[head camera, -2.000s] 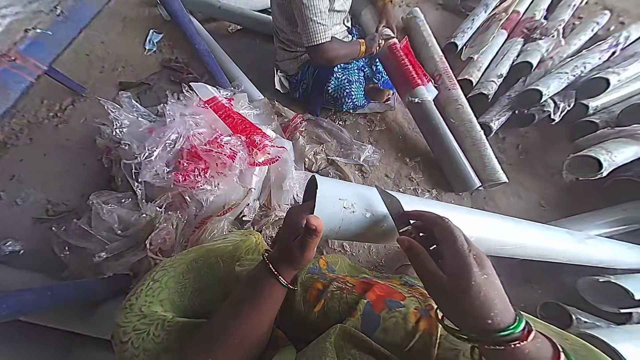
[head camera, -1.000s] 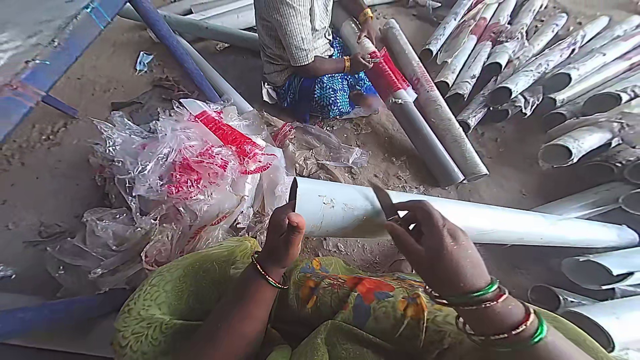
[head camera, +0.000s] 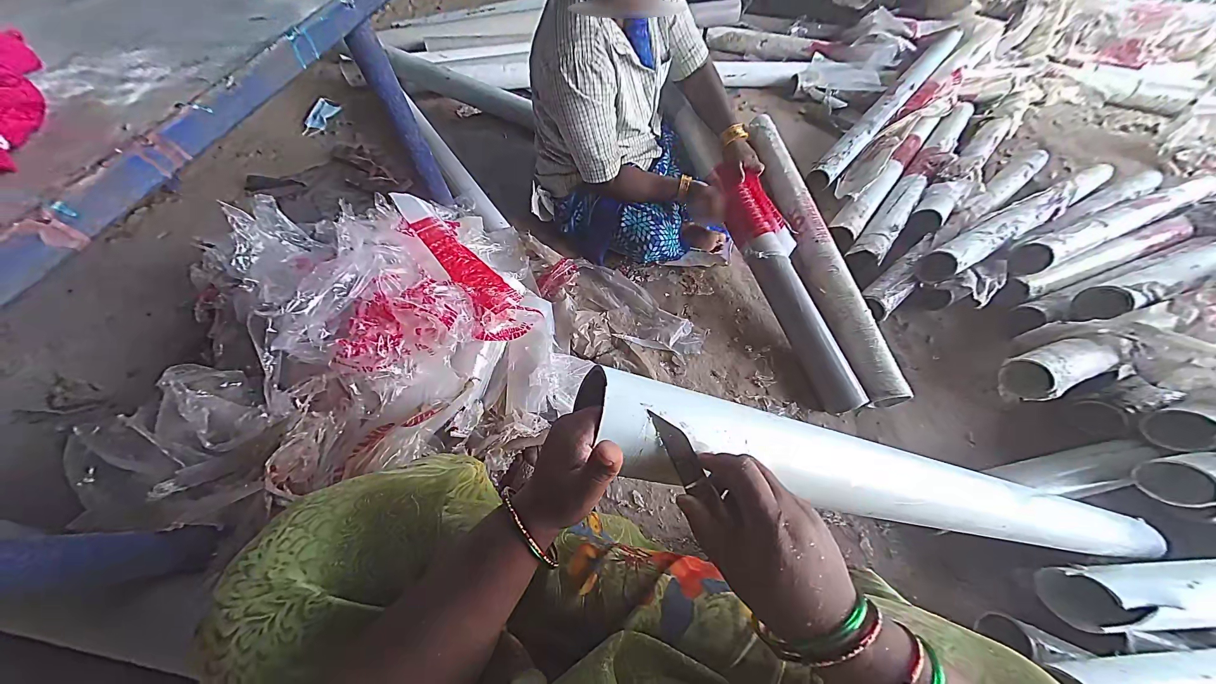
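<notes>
A pale grey plastic pipe (head camera: 817, 456) lies slantwise across the view, its open end towards the left. My left hand (head camera: 570, 470) grips that end, with the thumb on the outside and the fingers partly hidden at the rim. In my right hand (head camera: 760, 532) is a knife with a dark, flat blade (head camera: 676, 445); its tip rests on or just over the pipe wall near the open end. Whether the edge touches the pipe cannot be told. Patterned green cloth (head camera: 361, 560) covers the lap below both hands.
Crumpled clear plastic film with red print (head camera: 380, 323) is heaped at the left. Ahead, a seated person (head camera: 617, 123) holds a grey pipe with a red wrap (head camera: 755, 214). Many pipes (head camera: 997, 218) lie at the right. A blue metal frame (head camera: 190, 142) stands at the upper left.
My right hand has moved the knife slightly; the blade now slants across the pipe near its end. My left hand keeps its hold there. The view has shifted a little.
</notes>
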